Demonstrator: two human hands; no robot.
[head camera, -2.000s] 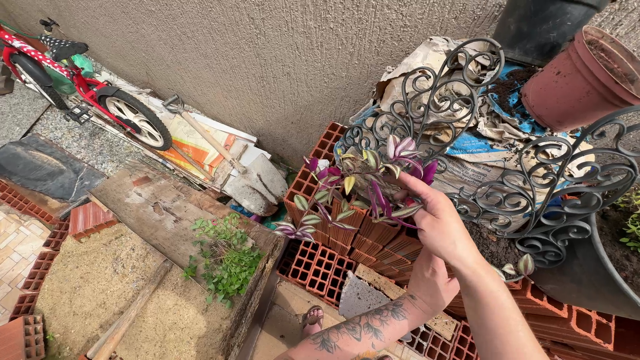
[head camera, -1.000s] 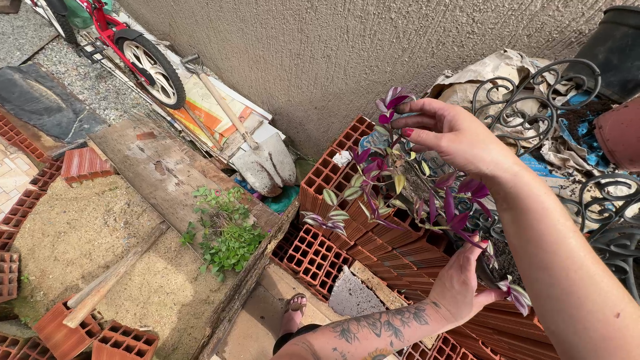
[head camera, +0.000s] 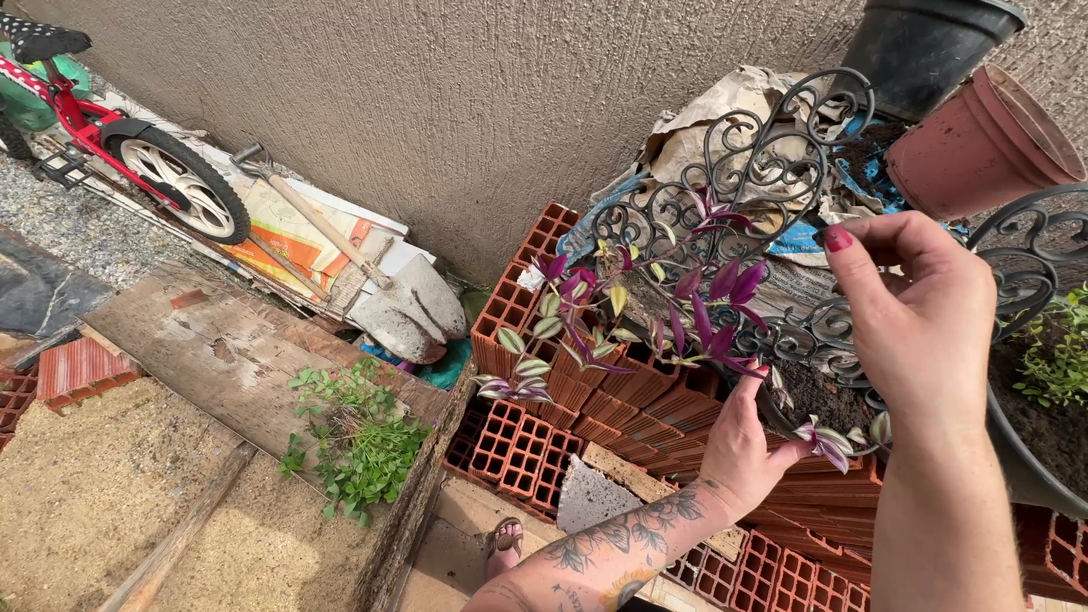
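A trailing tradescantia plant (head camera: 680, 314) with purple and striped leaves spreads over stacked hollow bricks and a scrolled black metal planter stand (head camera: 765, 161). Dark soil (head camera: 820, 395) shows in its pot. My left hand (head camera: 748, 459), on the tattooed arm, is at the pot's near rim; its fingertips touch the purple leaves and its thumb is by a striped sprig. Above the soil, my right hand (head camera: 918, 289) is raised with thumb and index finger close together; whether something small is between them cannot be told. It is apart from the main purple leaves.
Hollow clay bricks (head camera: 518, 450) stand below the plant. A black pot (head camera: 926, 51) and a reddish-brown pot (head camera: 982, 144) lean by the rough wall. A shovel (head camera: 412, 310), a red bicycle (head camera: 161, 178), a wooden board (head camera: 204, 340) and a leafy green plant (head camera: 365, 442) are at the left.
My right hand has moved away from the plant's upper stems to above the soil at the right. My left hand remains near the pot's rim. The view has shifted.
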